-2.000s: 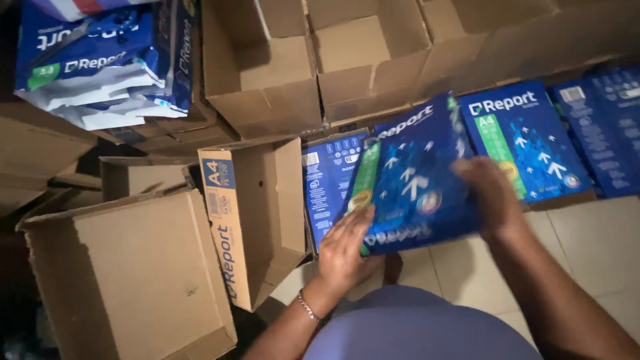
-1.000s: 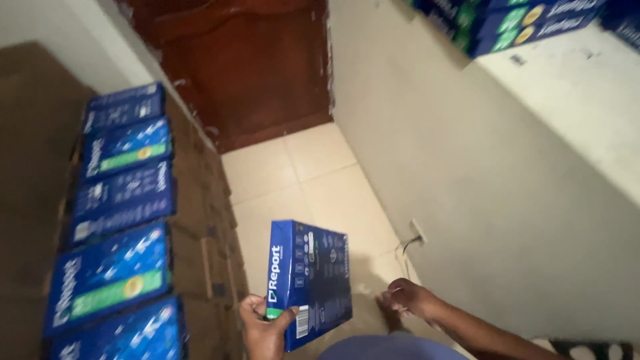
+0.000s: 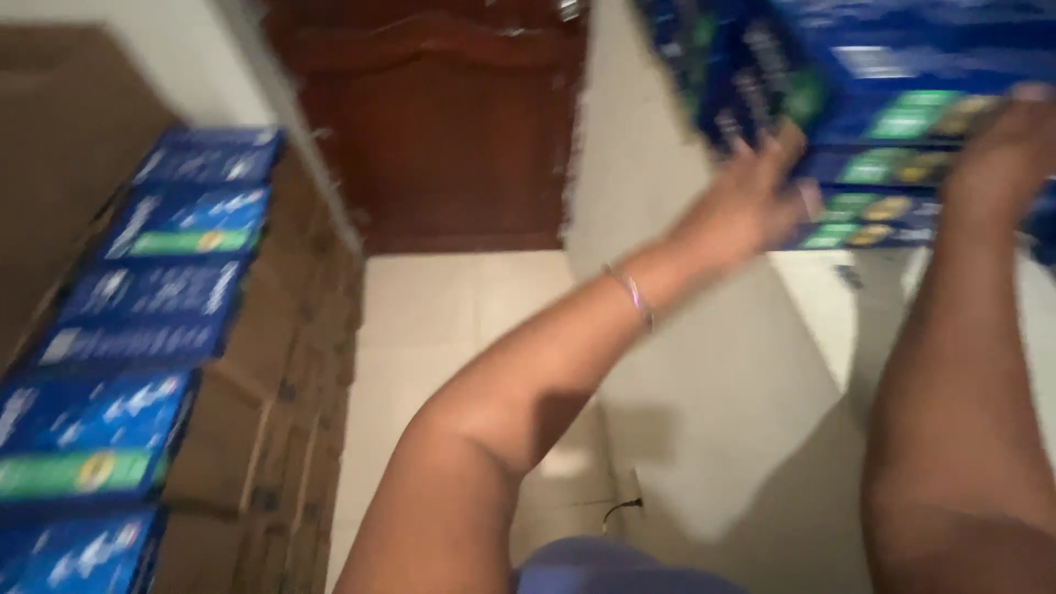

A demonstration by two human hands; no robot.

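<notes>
At the upper right, my left hand (image 3: 759,194), with a bracelet on its wrist, is raised against a tilted blue ream of Report copy paper (image 3: 742,74); blur hides whether its fingers grip it. My right hand (image 3: 1002,153) is at the front of a stack of blue and green paper reams (image 3: 874,186), its fingers near the upper ones. Whether it holds one cannot be made out. The stack rests on a pale ledge (image 3: 808,285).
Along the left, a row of blue paper reams (image 3: 140,309) lies on stacked cardboard boxes (image 3: 247,396). A dark red wooden door (image 3: 454,148) stands ahead beyond the tiled floor (image 3: 421,305). A short black cable (image 3: 619,507) sticks out low by the wall.
The view has swung from the open cartons to the door and ledge. A second ago my left hand held a ream low over the floor; now both hands are up at the stack on the right.
</notes>
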